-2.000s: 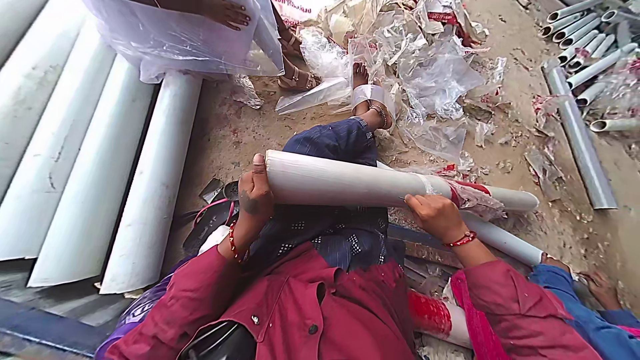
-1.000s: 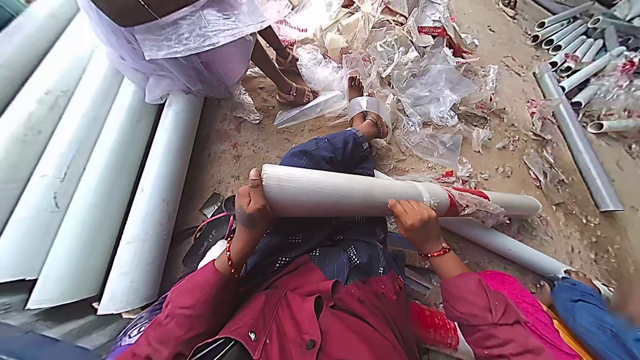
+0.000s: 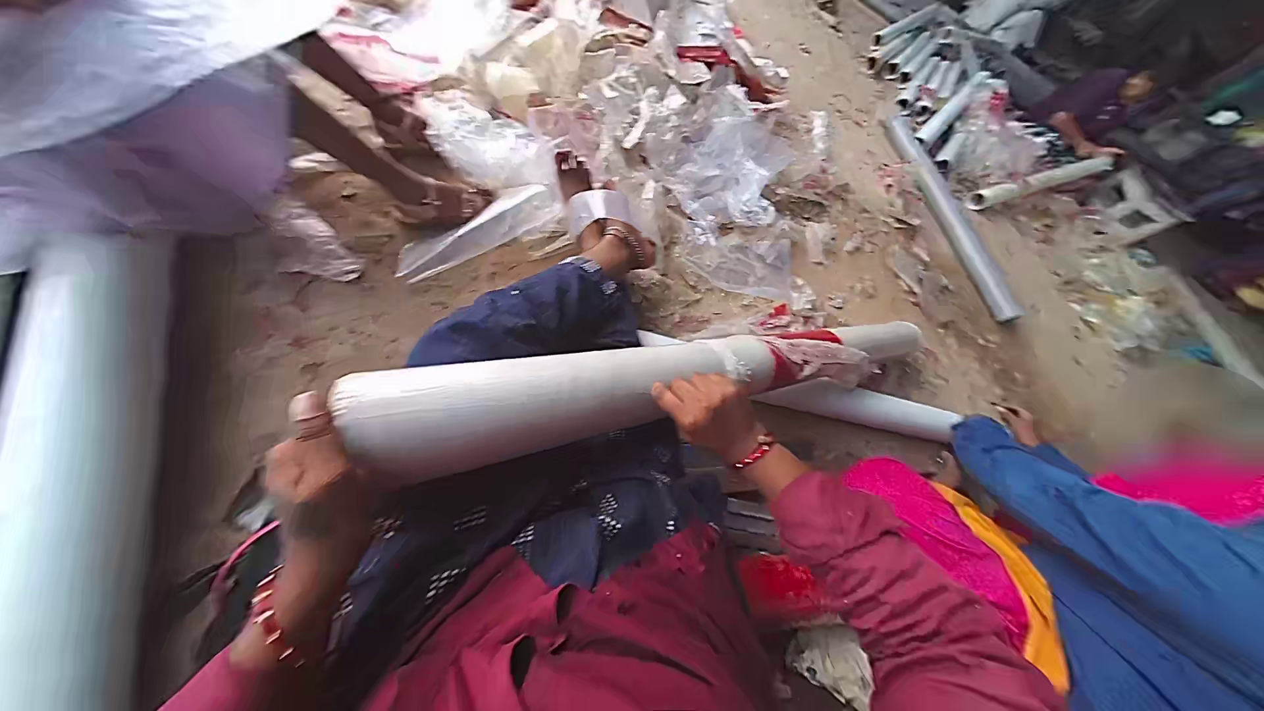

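Note:
A long whitish plastic pipe (image 3: 543, 400) lies across my lap, tilted up slightly to the right. My left hand (image 3: 321, 474) is at its near left end, thumb over the rim, the fingers partly hidden. Around the lower side of the pipe, right of its middle, curl the fingers of my right hand (image 3: 713, 420). Crumpled clear film with a red band (image 3: 800, 355) wraps the pipe beyond my right hand. Under the far part runs a second white pipe (image 3: 859, 407), with a co-worker's blue sleeve at its right end.
Large pale pipes (image 3: 89, 474) stretch along the left. A co-worker in a pale garment (image 3: 148, 148) stands at upper left. Crumpled plastic film (image 3: 721, 158) litters the ground ahead. A grey pipe (image 3: 953, 217) and a pile of smaller pipes (image 3: 928, 64) lie at upper right; another person is beyond.
The co-worker in the pale garment has moved further into view at upper left. The view has shifted. Both my hands stay at the pipe.

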